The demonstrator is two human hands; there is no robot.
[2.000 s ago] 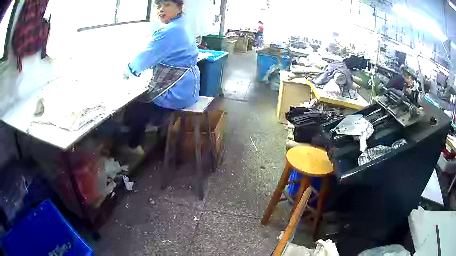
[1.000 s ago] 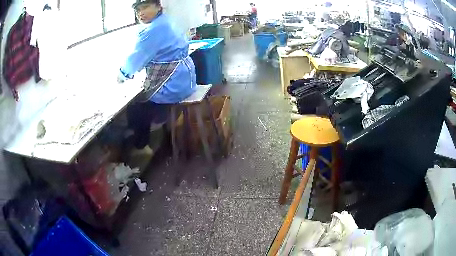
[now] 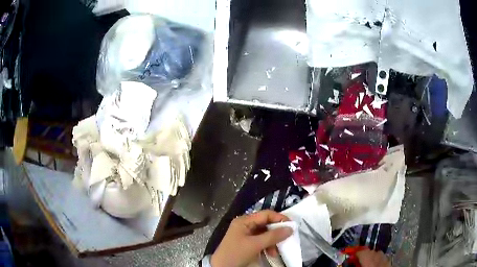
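My left hand (image 3: pixel 253 237) pinches the edge of a white cut piece (image 3: pixel 291 244) over my lap. My right hand (image 3: pixel 372 258), partly cut off by the bottom edge, holds scissors (image 3: pixel 323 244) with red handles. Their steel blades point up and left at the white pieces; whether the blades are closed is unclear. Cream pieces (image 3: pixel 363 195) lie fanned on the lap beyond the scissors. The striped lap cloth (image 3: pixel 370 235) shows under them. The red patterned cloth (image 3: pixel 353 141) beyond carries several white offcuts.
A large cream bundle heap (image 3: pixel 131 156) sits on the left board (image 3: pixel 78 208), with a clear plastic bag (image 3: pixel 157 52) behind it. A grey metal tray (image 3: pixel 269 65) is at the top centre. White fabric (image 3: pixel 397 39) hangs beside it. A bin of pieces (image 3: pixel 452 214) is at the right edge.
The view has swung from the aisle, with its stools and a person in blue, down to my lap. Both hands, the scissors and the pieces have come into view.
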